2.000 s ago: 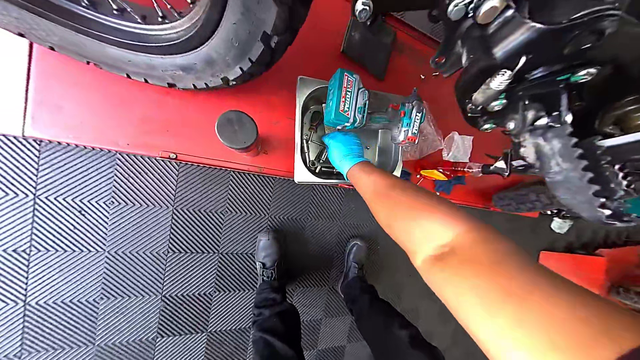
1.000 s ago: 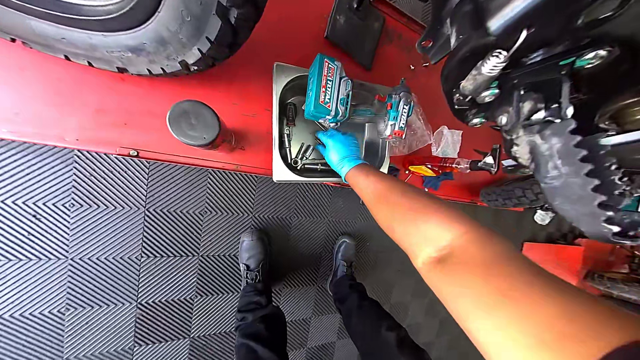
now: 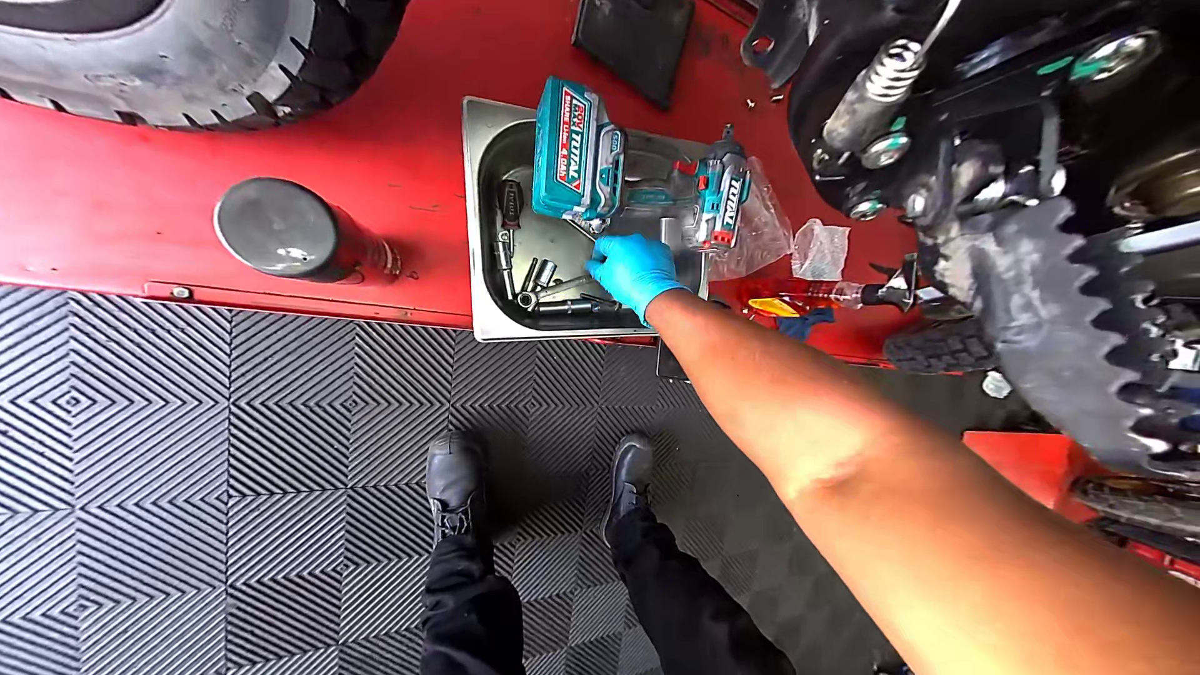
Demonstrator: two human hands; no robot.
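My right hand (image 3: 635, 270), in a light-blue glove, reaches into a steel tray (image 3: 476, 220) on the red platform. Its fingertips are at a thin metal tool, partly hidden beneath the battery of a teal Total cordless impact driver (image 3: 724, 197), which lies across the tray. The large teal battery (image 3: 567, 150) is at the tray's upper part. Left of my hand lie a ratchet with a dark red and black handle (image 3: 509, 206), a socket (image 3: 545, 272), a ring-ended wrench (image 3: 528, 300) and a dark bar (image 3: 567, 307). My left hand is out of view.
A black-capped cylinder (image 3: 277, 228) stands on the red platform (image 3: 412, 216), with a motorcycle tire (image 3: 225, 75) behind. Motorcycle parts with a toothed footpeg (image 3: 1041, 300) fill the right side. Clear plastic wrap (image 3: 764, 225) and a yellow-and-clear-red item (image 3: 774, 307) lie by the tray. My shoes are below.
My right hand has shifted slightly within the tray, away from its left part, where more of the small tools now show. The view has moved somewhat.
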